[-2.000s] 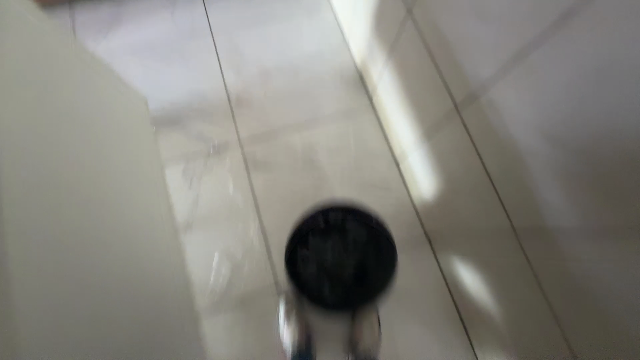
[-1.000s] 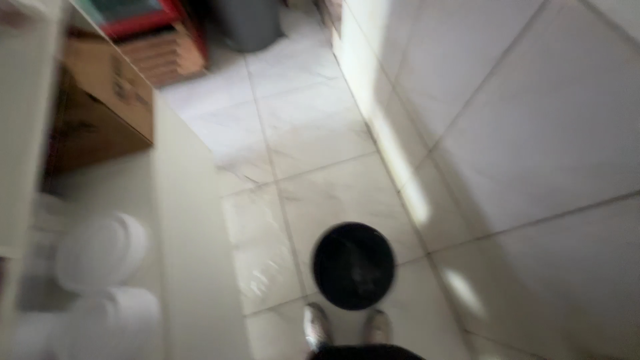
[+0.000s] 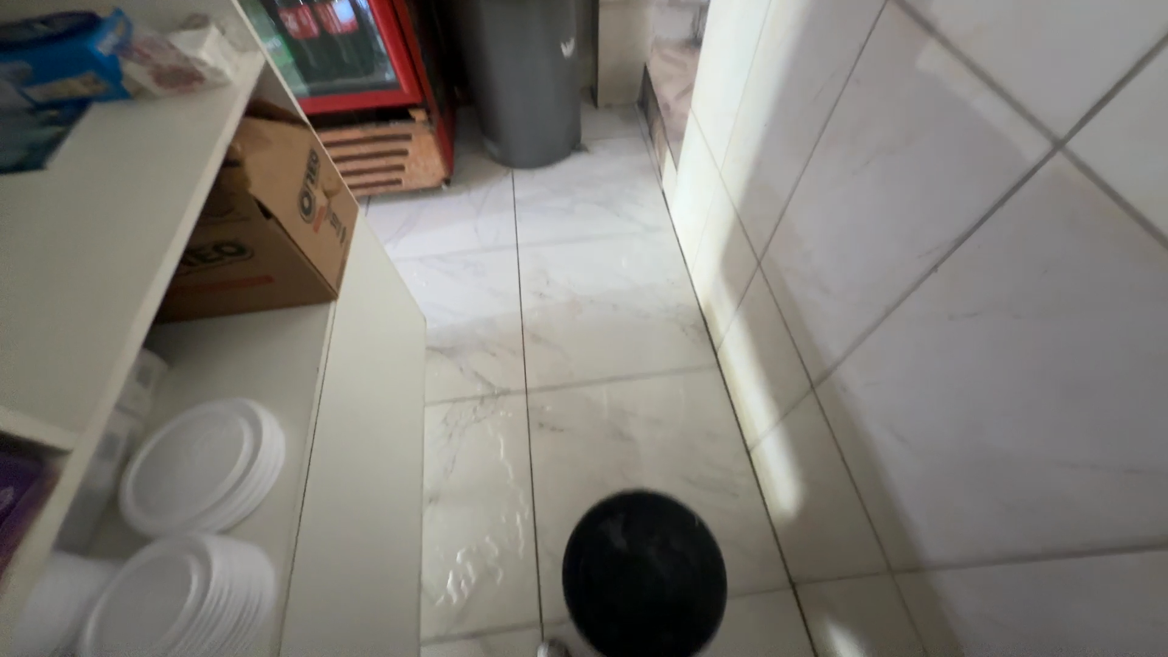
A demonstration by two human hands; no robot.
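Observation:
Neither of my hands shows in the head view. A round black object (image 3: 644,575), perhaps a bucket or bin seen from above, is at the bottom, right of centre; what bears it is not visible. The tip of a shoe (image 3: 552,648) peeks out at its lower left. Beneath and beyond lies a pale marble-look tile floor (image 3: 602,319), with shiny wet-looking streaks left of the black object.
White shelving (image 3: 365,456) on the left holds stacked white plastic lids (image 3: 205,465), a cardboard box (image 3: 265,219) and a blue packet (image 3: 64,55). Ahead stand a red drinks fridge (image 3: 429,82) and a grey bin (image 3: 529,82). A tiled wall (image 3: 958,365) runs along the right.
The view has shifted, bringing the fridge, grey bin and shelves more fully into sight. The shoes showed below the black object earlier; now only one tip does.

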